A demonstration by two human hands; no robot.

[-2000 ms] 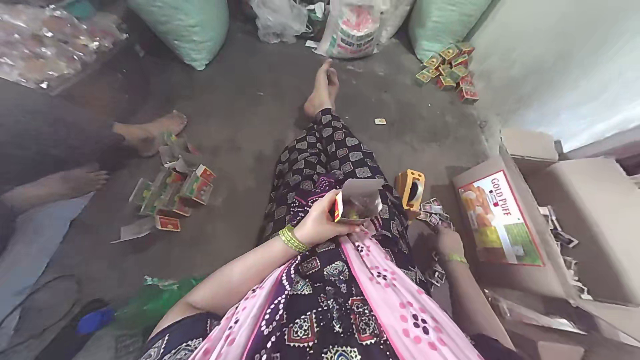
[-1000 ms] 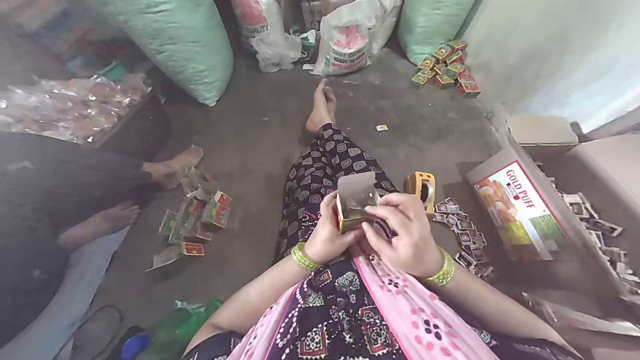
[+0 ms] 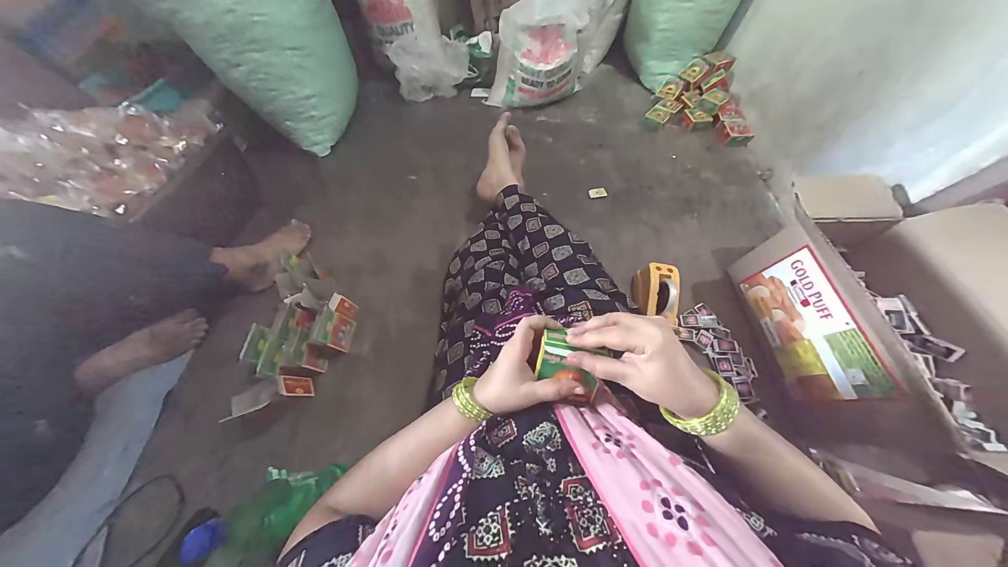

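Note:
Over my lap, my left hand (image 3: 524,374) holds a small green and red printed cardboard box (image 3: 561,358), its fingers and thumb around the left and near sides. My right hand (image 3: 642,358) lies with its fingers on the box's top and right side. The top of the box looks closed. Just beyond my right hand a yellow tape dispenser (image 3: 657,291) stands on the floor. Beside it, partly hidden by my right hand and wrist, lies a spread of small printed packets (image 3: 720,346).
A carton (image 3: 819,331) holding small packets stands at the right. Similar small boxes lie in a pile (image 3: 697,98) by the wall and in a group (image 3: 303,339) at the left, near another person's foot (image 3: 268,256). Green sacks (image 3: 268,71) and white sacks (image 3: 543,55) stand at the back.
The box's raised flap is now down, and my right hand has moved onto its top. Two seconds ago my right hand was down at the small packets on the right.

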